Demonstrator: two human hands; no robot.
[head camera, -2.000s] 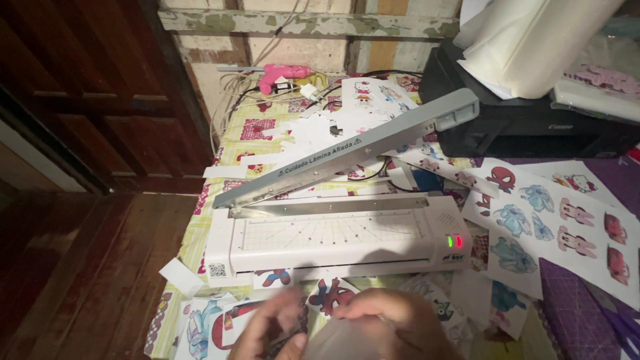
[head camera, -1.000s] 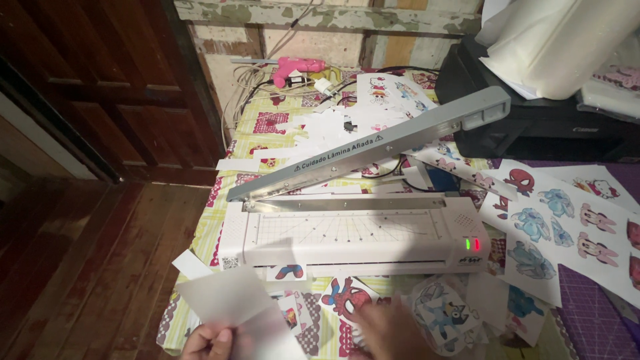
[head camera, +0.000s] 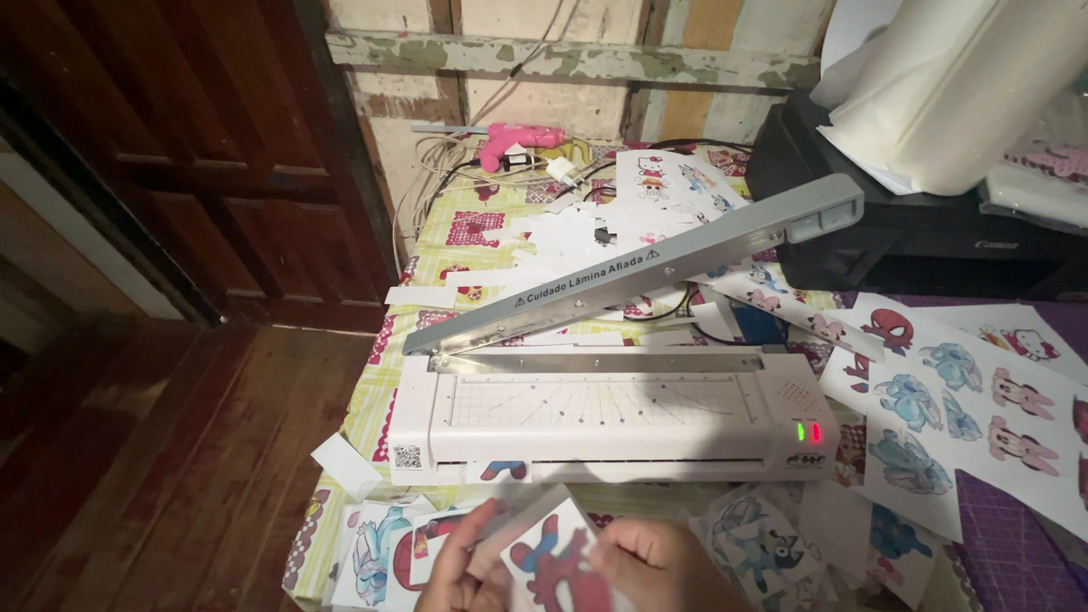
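My left hand (head camera: 466, 565) holds a translucent plastic pouch (head camera: 531, 510) by its left side, in front of the machine. My right hand (head camera: 659, 561) grips the right edge of a paper cutout of a red and blue figure (head camera: 557, 565), which lies against or within the pouch; which of the two is unclear. Just beyond stands a white laminator with a built-in trimmer (head camera: 595, 442), its grey cutter arm (head camera: 637, 263) raised and green and red lights lit. Another printed piece (head camera: 504, 470) sits at its front slot.
Printed cutouts in clear plastic (head camera: 374, 552) lie at left, more (head camera: 756, 544) at right. Character sheets (head camera: 935, 399) overlap a purple cutting mat (head camera: 1003, 527). Behind are paper scraps (head camera: 561, 242), a pink glue gun (head camera: 518, 140) with cables, and a black printer (head camera: 918, 246) bearing a white roll (head camera: 943, 93).
The red and blue cutout, on the table one second ago, is now in my right hand. My left hand has brought the pouch rightward, and both hands now meet at it.
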